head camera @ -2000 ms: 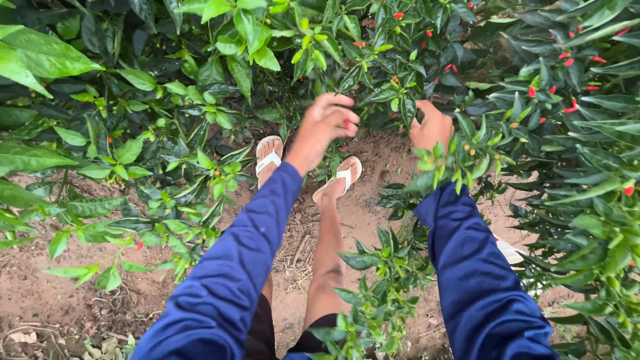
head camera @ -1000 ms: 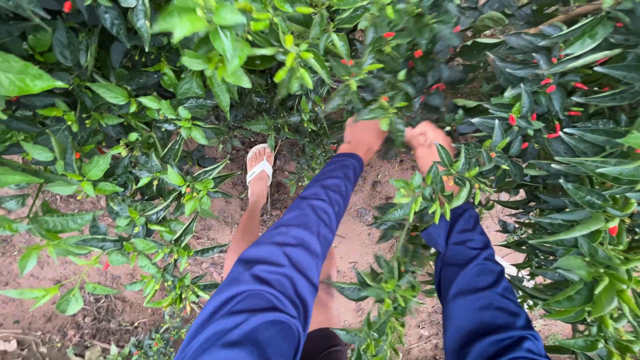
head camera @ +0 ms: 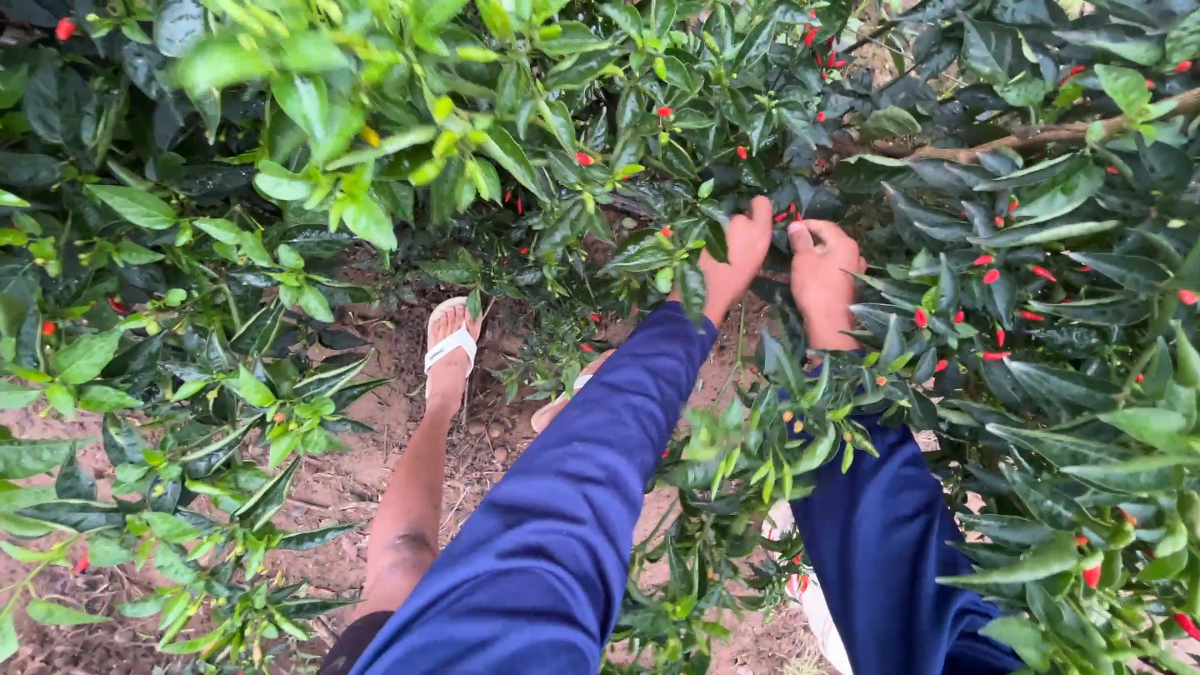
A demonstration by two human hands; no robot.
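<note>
Chili pepper plants point(head camera: 600, 141) with small upright red chilies surround both hands. My left hand point(head camera: 739, 255) reaches among the leaves at upper centre, its fingertips beside a few red chilies point(head camera: 790, 211); a leaf covers part of the wrist. Close by on the right, my right hand point(head camera: 825, 272) has its fingers curled and its thumb toward the same chilies. Whether either hand holds a chili cannot be made out. More red chilies point(head camera: 991, 276) stand on the dense plant at the right.
A woody branch point(head camera: 1031, 139) crosses the upper right. Leafy stems point(head camera: 778, 441) rise between my forearms. My foot in a white flip-flop point(head camera: 451, 347) stands on reddish soil point(head camera: 356, 469), the other partly behind my left sleeve. A white object point(head camera: 820, 619) lies low beside my right sleeve.
My left hand has moved right, from above the flip-flops to close beside my right hand. Both hands are now at the chilies farther right. The view has shifted somewhat.
</note>
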